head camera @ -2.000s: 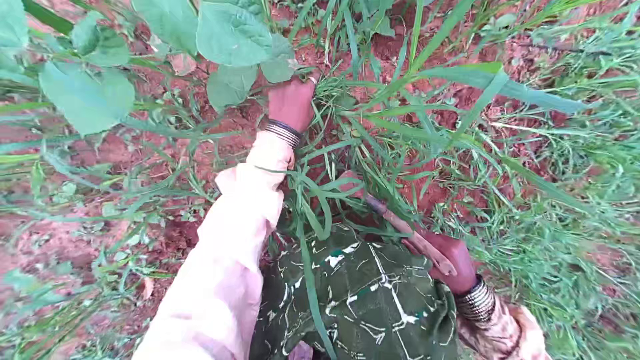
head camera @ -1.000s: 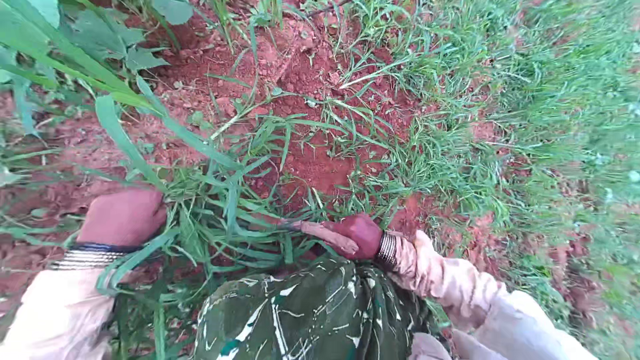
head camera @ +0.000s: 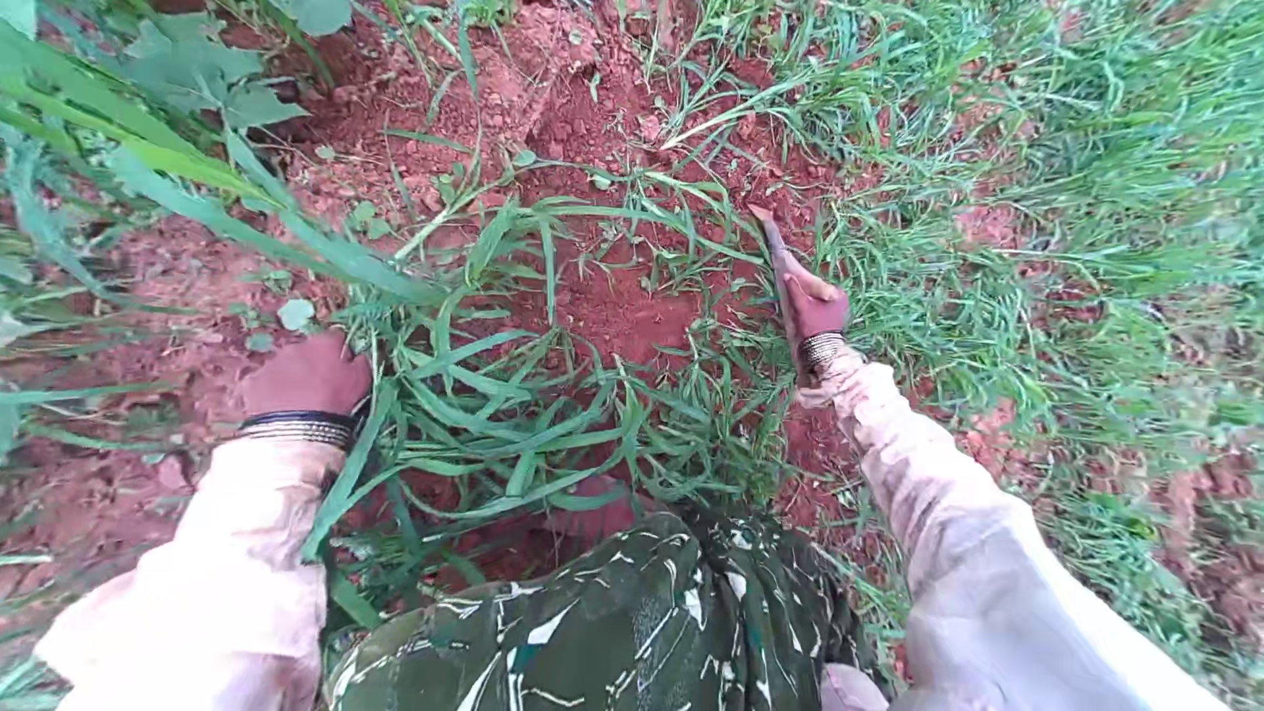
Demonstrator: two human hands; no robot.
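My left hand [head camera: 306,377], with bangles at the wrist, is closed around the base of a bunch of long green grass [head camera: 494,395]; its fingers are partly hidden by the blades. The bunch fans out to the right, in front of my knees. Off to the right, my right hand [head camera: 818,308] grips the wooden handle of a small hand tool [head camera: 778,247]. Its narrow tip points up and to the left, over the red soil beside short grass. The type of blade cannot be made out.
Reddish bare soil [head camera: 632,316] lies between my hands. Dense grass [head camera: 1086,227] covers the right side. A broad-leaved plant [head camera: 197,74] stands at the upper left. A patterned green cloth [head camera: 592,642] covers my knees at the bottom.
My right hand has moved with the tool away from the grass bunch, out to the right. My left hand stays at the bunch since a second ago. The view shifted earlier.
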